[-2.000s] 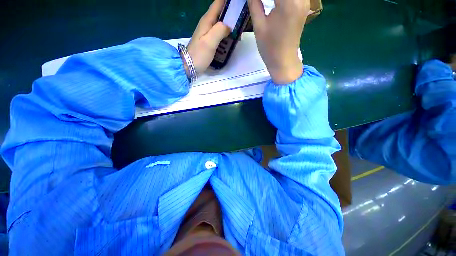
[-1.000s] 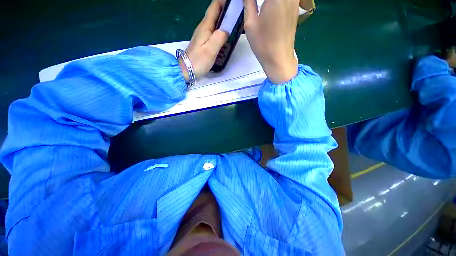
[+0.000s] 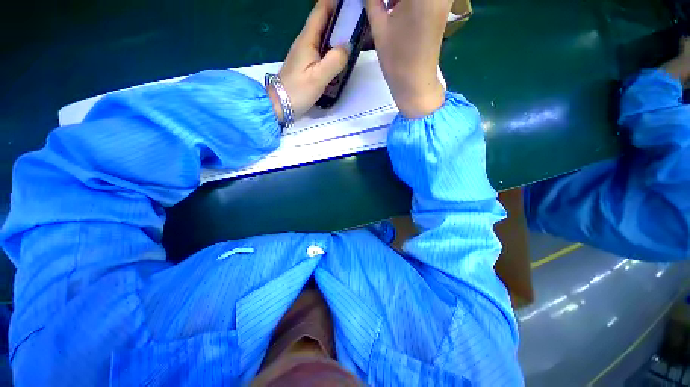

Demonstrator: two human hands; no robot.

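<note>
A black oblong handheld device point(image 3: 345, 66) with a pale face area is at the top middle, tilted, its upper end cut off by the frame edge. My left hand point(image 3: 309, 66) is closed around it, thumb on its face. My right hand point(image 3: 411, 53) is at the device's upper right side; its fingertips are cut off by the top edge, so its grip cannot be told. Long white strips point(image 3: 333, 140) lie overlapped under the device and my left forearm.
Glossy dark-green surface point(image 3: 545, 75) around the strips. A small brown carton point(image 3: 457, 18) is partly hidden behind my right hand. A large brown box point(image 3: 514, 249) stands below the edge at right. Another person's blue sleeve point(image 3: 605, 204) is at far right, above the grey floor point(image 3: 582, 325).
The white piece seen near my right hand is no longer visible there. My right hand has shifted slightly left. The other person's arm has moved slightly up.
</note>
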